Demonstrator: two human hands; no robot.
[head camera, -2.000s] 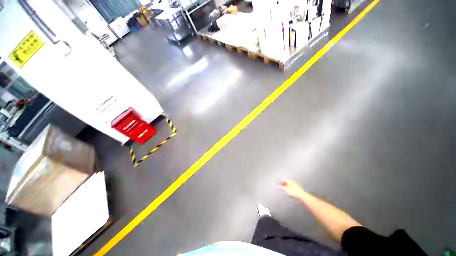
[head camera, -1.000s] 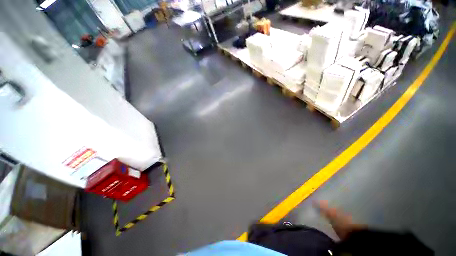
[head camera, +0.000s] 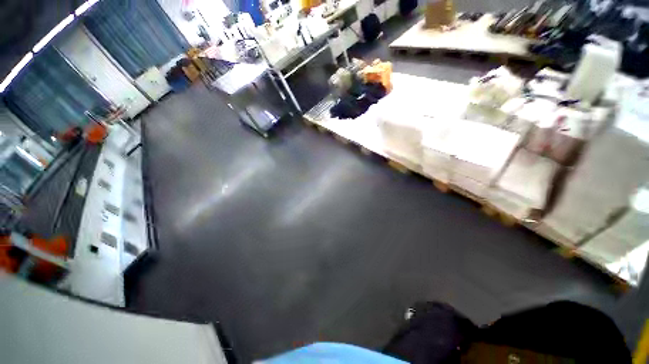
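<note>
No hand can be made out. A black sleeve (head camera: 569, 330) shows at the bottom right, with a blurred brownish patch beside it that may be part of an arm. White blocky stacks (head camera: 470, 151) stand on a long low pallet (head camera: 442, 186) at the right. An orange item (head camera: 377, 73) and dark cloth (head camera: 358, 101) lie at the pallet's far left end.
Grey floor (head camera: 285, 213) runs ahead between the pallet and a long white machine (head camera: 107, 220) with orange parts at the left. A white panel (head camera: 107, 330) is at the lower left. A metal cart (head camera: 260, 117) stands ahead. Another pallet (head camera: 462, 44) is behind.
The view has moved forward along the floor. The red box and striped floor marking have left the picture, the pallet is nearer, and the right hand seen earlier is no longer visible.
</note>
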